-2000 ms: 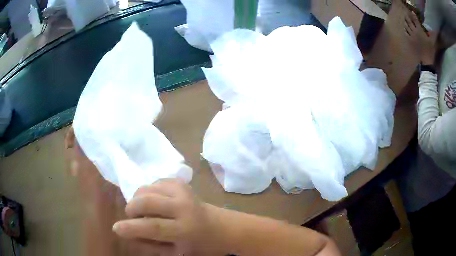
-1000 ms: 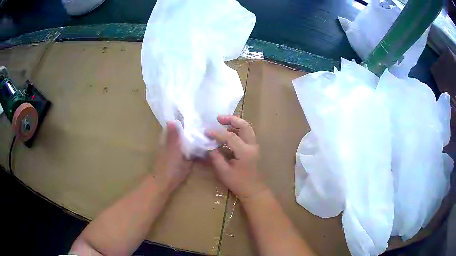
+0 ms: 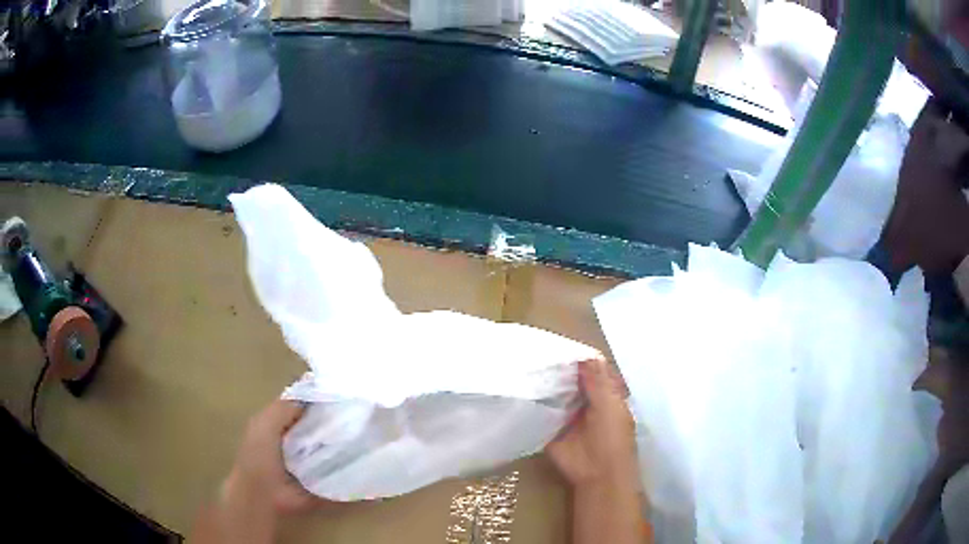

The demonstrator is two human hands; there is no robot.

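Observation:
A thin white protective bag (image 3: 372,351) is held above the cardboard table cover, its open mouth spread wide towards me and its closed end pointing away to the upper left. My left hand (image 3: 260,462) grips the left edge of the mouth, its fingers partly hidden by the bag. My right hand (image 3: 597,425) grips the right edge, with the thumb on top and some fingers inside or behind the cloth. A clear and white water tank (image 3: 225,90) stands on the conveyor belt at the upper left.
A large pile of white bags (image 3: 776,393) lies at the right, beside a green post (image 3: 823,143). The dark conveyor belt (image 3: 478,128) runs behind the cardboard table cover (image 3: 191,393). A green bench motor with an orange disc (image 3: 72,342) is at the left. A bagged white bundle (image 3: 866,197) is behind the post.
The bag's gathered mouth is now spread open between my hands, which have moved apart. The view has shifted, and the tank on the belt now shows more fully.

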